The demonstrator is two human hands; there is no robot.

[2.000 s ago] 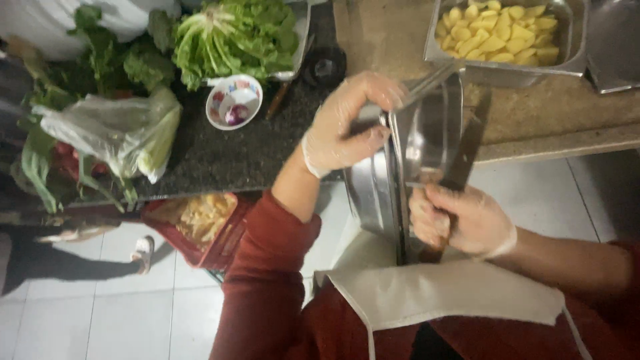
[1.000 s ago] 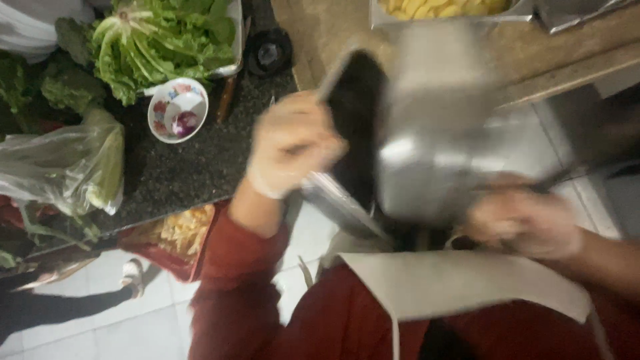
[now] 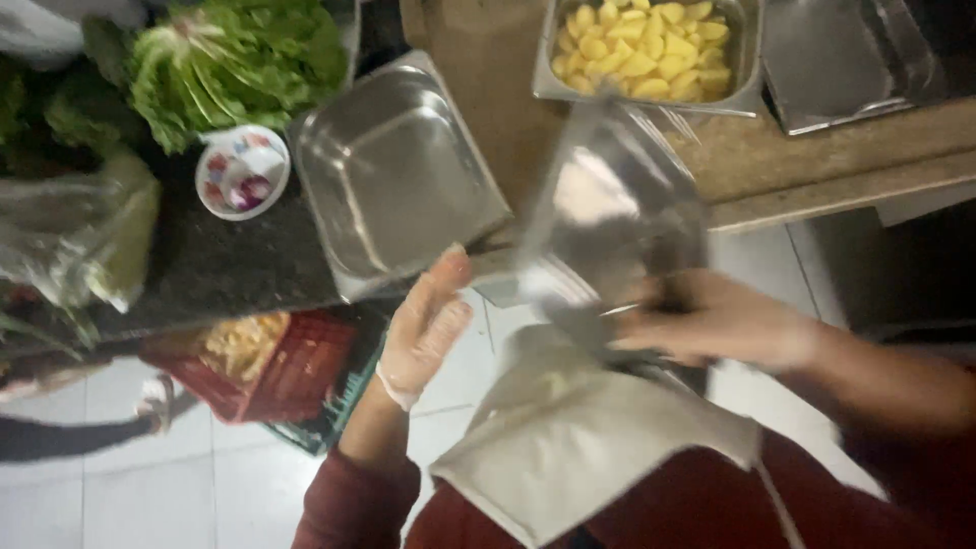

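Note:
An empty rectangular stainless steel pan (image 3: pixel 404 164) rests on the counter in front of my left hand (image 3: pixel 431 324). That hand wears a clear glove, its fingers apart and holding nothing, the fingertips close to the pan's near edge. My right hand (image 3: pixel 694 320), blurred by motion, is closed on a second steel pan (image 3: pixel 610 198), which is tilted up over the counter edge and my apron. Something dark lies at the fingers of that hand, too blurred to name. Behind the tilted pan stands a steel pan (image 3: pixel 751 95) with cut potatoes (image 3: pixel 648 49).
A patterned bowl (image 3: pixel 286 164) with a piece of red onion, a lettuce (image 3: pixel 236 69) and a plastic bag of vegetables (image 3: pixel 69 229) are at left. Another steel pan (image 3: pixel 831 61) stands far right. A red crate (image 3: pixel 301 366) sits below the counter; a person's leg (image 3: pixel 76 438) shows beyond.
One steel pan now rests on the counter, and my left hand has let go. The other pan remains with my right hand. Two seconds ago the pans were together between my hands, with a knife in my right.

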